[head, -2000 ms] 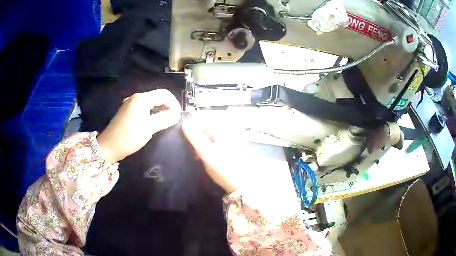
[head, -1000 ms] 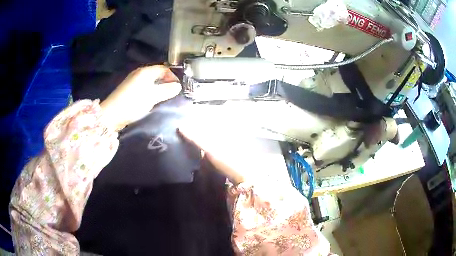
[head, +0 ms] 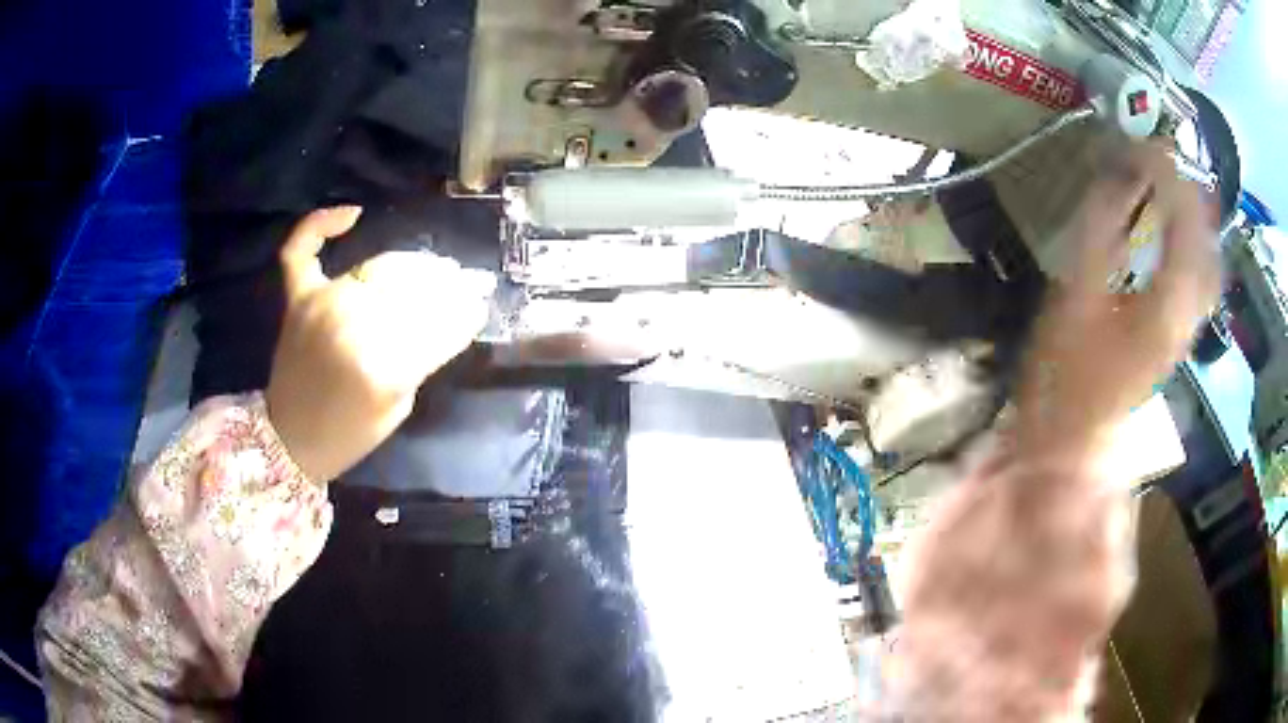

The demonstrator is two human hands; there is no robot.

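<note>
Black fabric panels (head: pixel 466 622) lie below and left of the sewing head, with a shiny grey patch under my left hand. My left hand (head: pixel 374 339) rests on the fabric left of the needle area, thumb raised apart; its fingertips are washed out by glare. The presser foot area (head: pixel 511 254) is bright and unclear. My right hand (head: pixel 1130 290) is blurred, raised at the right near the handwheel (head: pixel 1212 148); it looks empty, fingers apart. Black webbing (head: pixel 876 283) runs along the cylinder arm (head: pixel 735 339) through a metal guide (head: pixel 749 254).
The grey lamp (head: pixel 636 198) hangs on a metal hose before the machine head (head: pixel 502 99). Blue sheeting (head: pixel 99 269) is at the left. A blue coiled hose (head: pixel 843 509) hangs right of the work. Cardboard (head: pixel 1165 593) is at the lower right.
My right hand has left the fabric beside the needle and moved up and right to the handwheel area. My left hand has shifted slightly down, its thumb now apart. The pale logo no longer shows.
</note>
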